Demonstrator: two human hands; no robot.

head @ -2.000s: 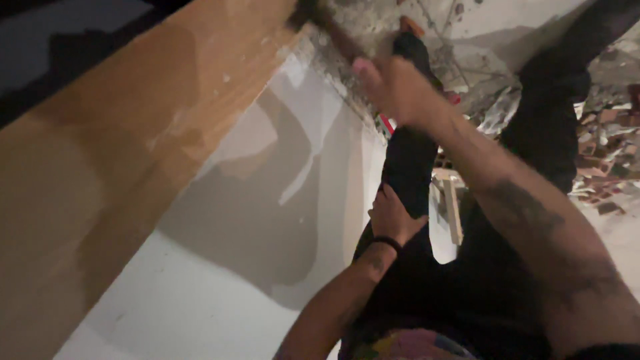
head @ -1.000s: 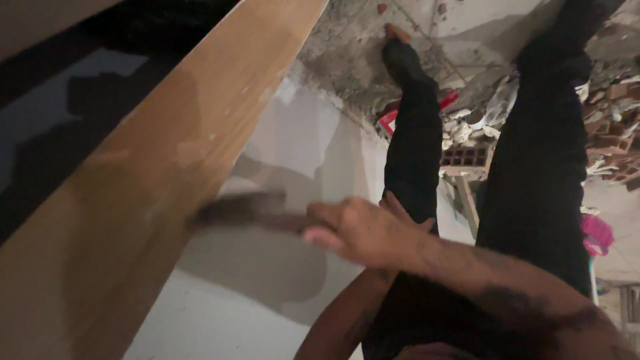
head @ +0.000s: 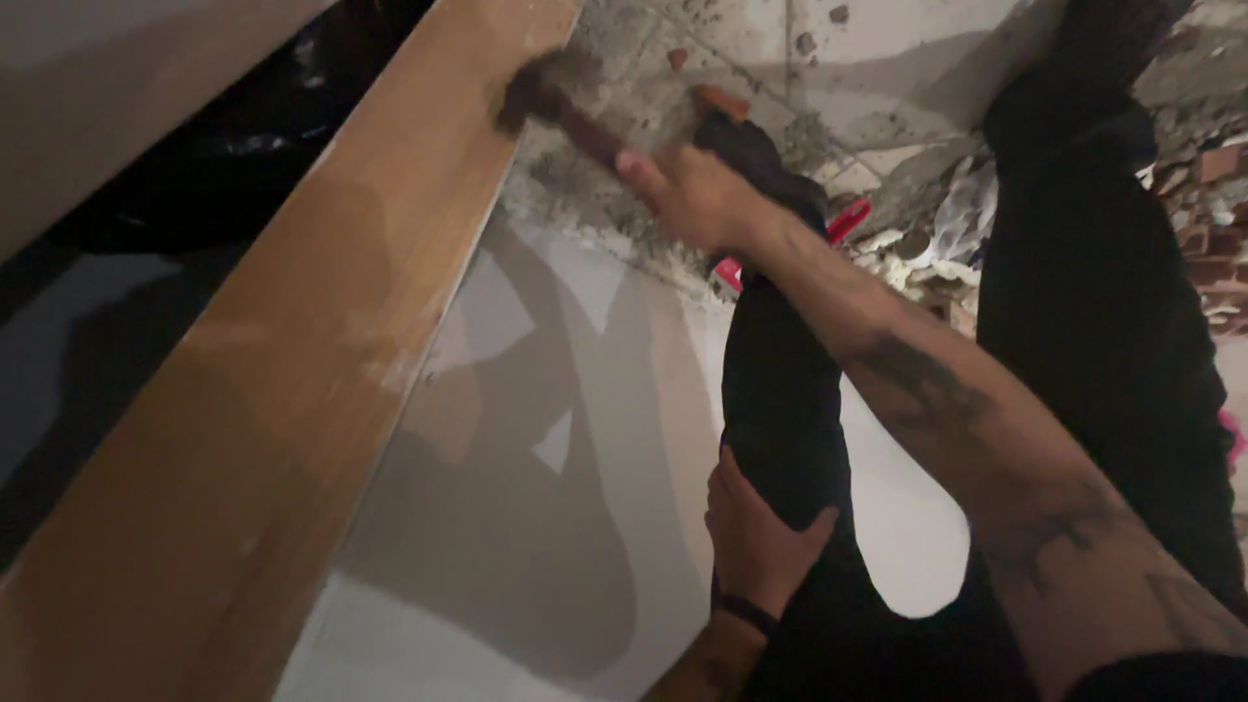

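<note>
My right hand grips the handle of a hammer, blurred by motion. The hammer's dark head lies over the right edge of a long wooden board, near its upper end; whether it touches the wood I cannot tell. My left hand, with a dark band at the wrist, clasps the dark trouser leg around my left knee or thigh. A white wall panel meets the board's edge and bears the shadows of my arms.
Dusty floor tiles carry grit and a brick fragment. Broken bricks and plaster rubble lie at right, near clear plastic. A red object sits behind my lower leg. Black plastic lies left of the board.
Since one second ago, my right hand and the hammer have moved up along the board, away from my body. My left hand stays on the trouser leg.
</note>
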